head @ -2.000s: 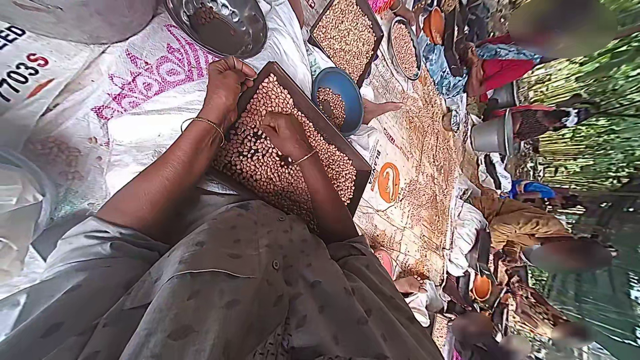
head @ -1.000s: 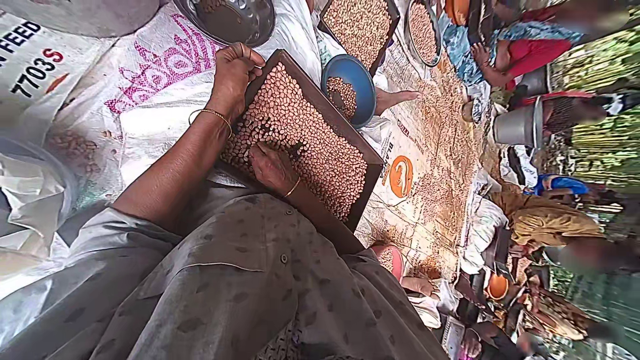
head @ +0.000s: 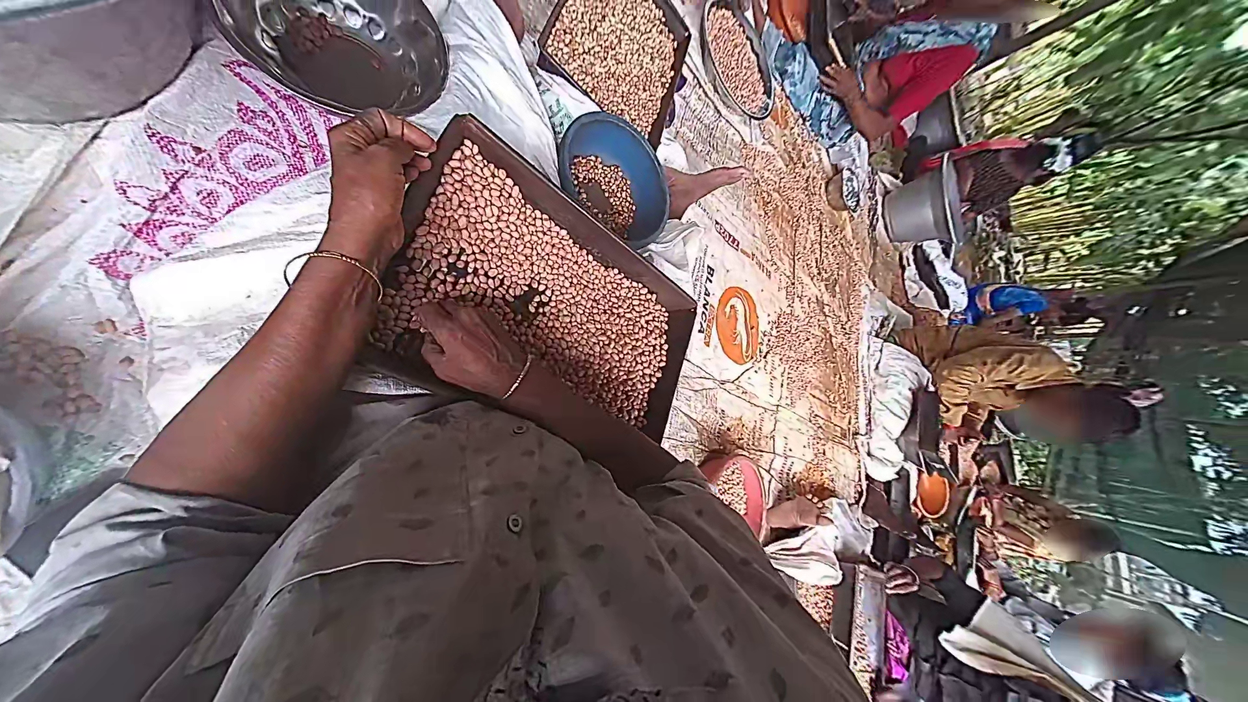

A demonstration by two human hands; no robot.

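A dark rectangular tray (head: 678, 336) full of pinkish shelled nuts, which look like peanuts (head: 575, 312), lies tilted across the view, close to my lap. My left hand (head: 375, 175), with a thin bangle at its wrist, has its curled fingers on the rim at the tray's upper left corner. Inside the tray, near its left part, my right hand (head: 471, 349) rests low among the nuts with bent fingers; whether it pinches any is hidden. Dark patches show between the nuts beside its fingers. A blue bowl (head: 651, 185) partly filled with nuts stands against the tray's far side.
A metal basin (head: 434, 58) is at the upper left. Beyond the blue bowl lie another nut-filled tray (head: 680, 29) and a round pan of nuts (head: 765, 93). Nuts are spread over printed sacks (head: 697, 390). A bare foot (head: 707, 183) is near the bowl; several people sit at the right.
My right hand has moved left and down within the tray, from the middle of the nuts towards the side near my lap. My left hand stays at the tray's corner.
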